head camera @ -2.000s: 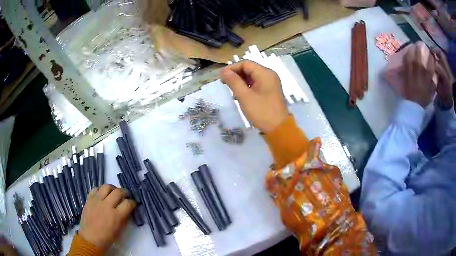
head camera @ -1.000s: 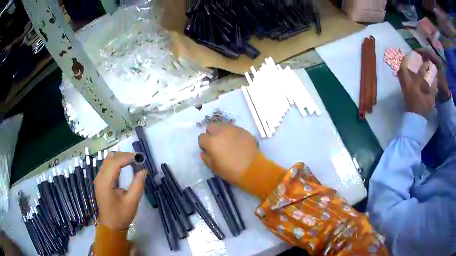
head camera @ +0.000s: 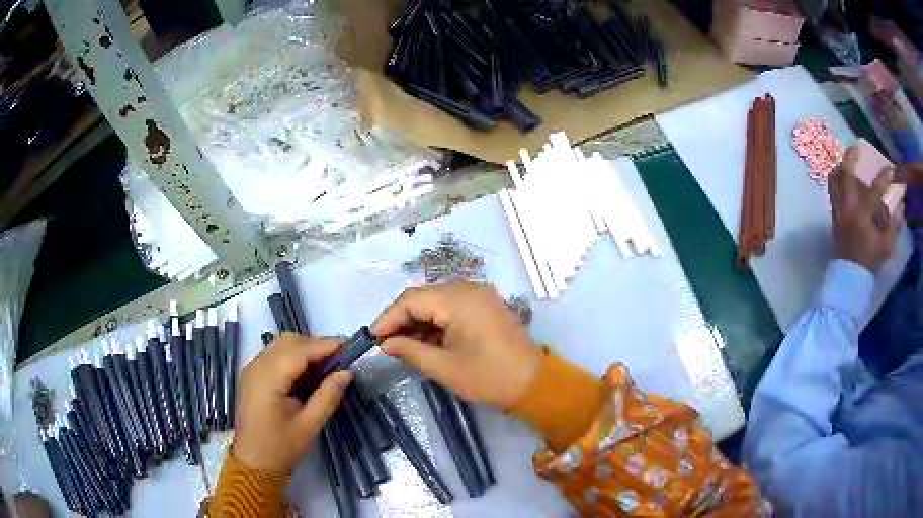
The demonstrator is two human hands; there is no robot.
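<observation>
My left hand [head camera: 288, 400] holds a black handle sleeve [head camera: 349, 352] between thumb and fingers, its end pointing up to the right. My right hand [head camera: 460, 344] is at that end, thumb and forefinger pinched together; whether a small fitting is between them cannot be told. More black sleeves [head camera: 410, 450] lie loose under and beside my hands. A heap of small metal fittings [head camera: 445, 261] lies just beyond my right hand, and a second heap [head camera: 519, 308] is partly hidden by it. Filled handles [head camera: 152, 390] with white tips stand in a row at left.
White core rods [head camera: 567, 218] lie beyond my right hand. A plastic bag [head camera: 294, 142] of rods and a chipped green frame [head camera: 152, 132] are at back left. Bulk black sleeves [head camera: 526, 51] lie on brown paper [head camera: 405, 111]. At right, a person handles a pink box near brown straps [head camera: 759, 182].
My right hand has left the fittings heap and come to the sleeve's end. My left hand has tipped the sleeve over to the right and moved a little toward my right hand.
</observation>
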